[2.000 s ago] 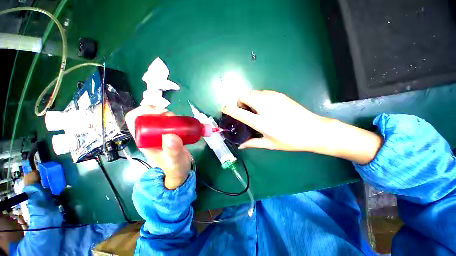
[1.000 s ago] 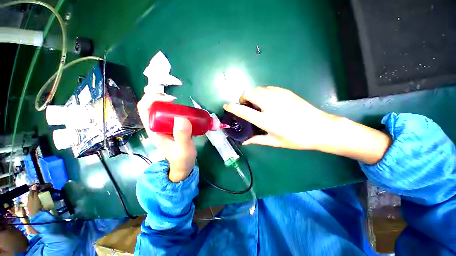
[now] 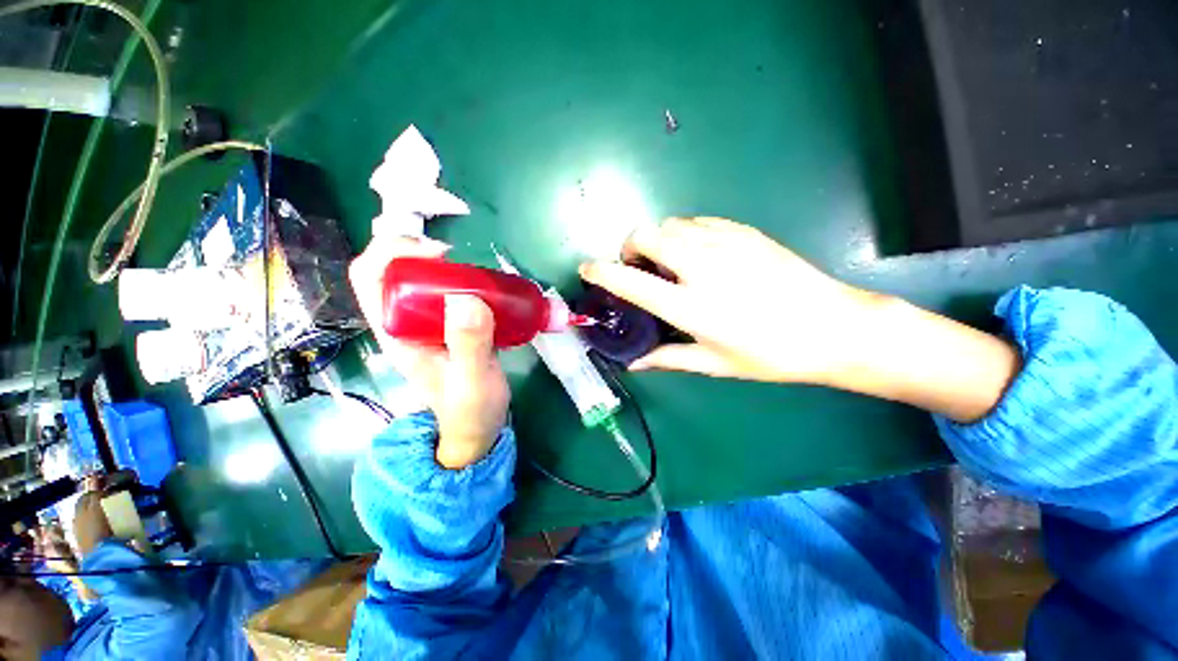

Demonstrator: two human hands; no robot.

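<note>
My left hand (image 3: 446, 355) is closed round the red squeeze bottle (image 3: 465, 305), which lies nearly level with its thin nozzle pointing right. The nozzle tip is at the face of a round black part (image 3: 620, 325). My right hand (image 3: 749, 307) holds that part by its edge between thumb and fingers; the hand hides its right side. The glue syringe (image 3: 578, 375), white with a green end cap, lies on the green bench below the nozzle. Crumpled white paper (image 3: 411, 181) lies just beyond my left hand, partly hidden by it.
The labelled glue dispenser (image 3: 265, 291) stands at left with two white rolls (image 3: 158, 323) and a yellowish air line (image 3: 165, 123). A thin black cable (image 3: 656, 446) loops by the syringe. A black tray (image 3: 1046, 123) is at upper right. A neighbour's hands and blue bin (image 3: 140, 439) are at lower left.
Over the two seconds, the bottle and my left hand have shifted slightly right and up. The nozzle stays at the black part. The neighbour's hands at lower left have moved.
</note>
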